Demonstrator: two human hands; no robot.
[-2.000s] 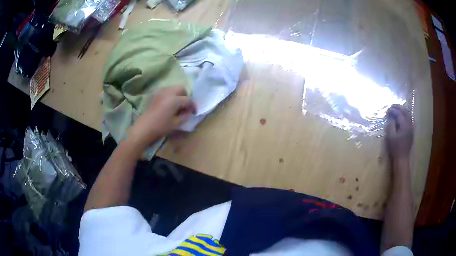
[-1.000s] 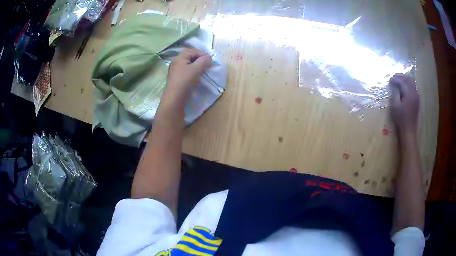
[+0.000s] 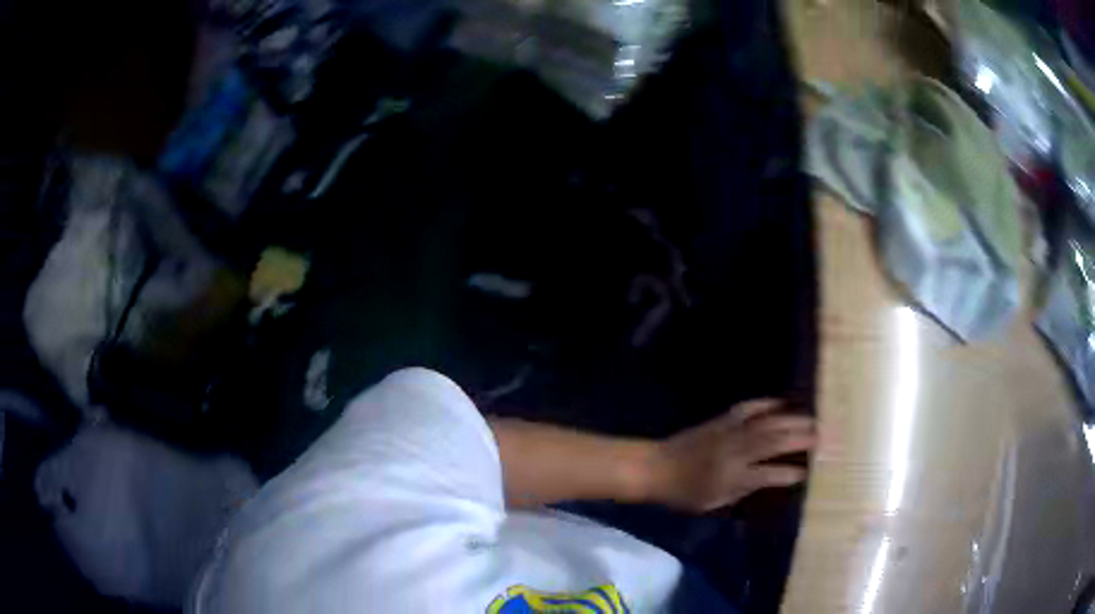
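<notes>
The view is blurred. My left hand (image 3: 739, 456) is at the table's near edge, palm down, fingers spread, with nothing seen in it. The light green and white garment (image 3: 955, 216) lies loosely folded on the pale table (image 3: 847, 360) at the upper right, well beyond my left hand and not touched by it. Shiny clear film (image 3: 901, 420) lies on the table to the right of my left hand. My right hand is out of the picture.
Shiny bagged pieces (image 3: 1009, 72) lie at the table's upper right. On the dark floor are a white sack (image 3: 144, 516), a cream bundle (image 3: 78, 282), a yellow scrap (image 3: 279, 276) and a blue printed item (image 3: 204, 126). Pale shiny bags (image 3: 642, 42) show at the top.
The view has swung left towards the floor. My left hand has left the garment and is at the table edge. My right hand, earlier on the clear bag, has gone out of view.
</notes>
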